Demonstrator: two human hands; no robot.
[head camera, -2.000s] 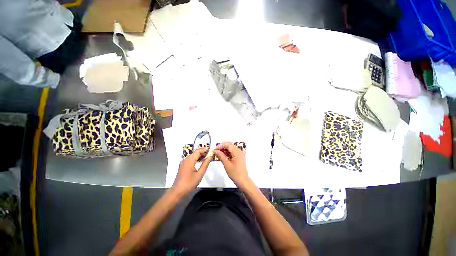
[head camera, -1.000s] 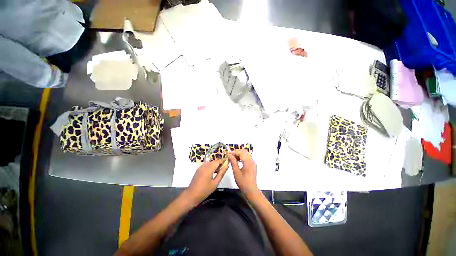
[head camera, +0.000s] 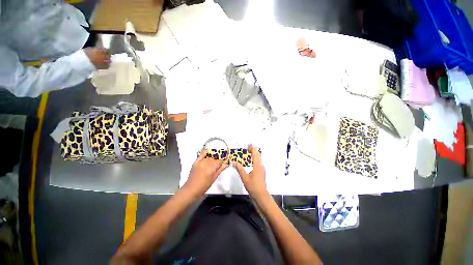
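Note:
A long narrow leopard-print strip (head camera: 240, 156) lies flat on the white paper in front of me. My left hand (head camera: 205, 170) is at its left part, fingers on or around it, with a thin grey ring-like loop (head camera: 216, 138) rising just above those fingers. My right hand (head camera: 253, 173) is at the strip's right part, thumb and fingers spread around its near and right edges. The loop seems to cross the strip near its middle; its lower part is hidden by my left hand.
A tied leopard-print bundle (head camera: 115, 135) lies at left. A leopard rectangle (head camera: 357, 147) and a pen (head camera: 288, 158) lie at right. Grey pieces (head camera: 241, 85) are at centre, beige stacks (head camera: 392, 115) and a calculator (head camera: 390, 76) farther right. Another person's hand (head camera: 98, 58) touches pale pieces (head camera: 115, 78).
My hands have moved apart from their pinch over the strip's middle to its left and right parts. The other person's arm has reached in to the pale pieces at left.

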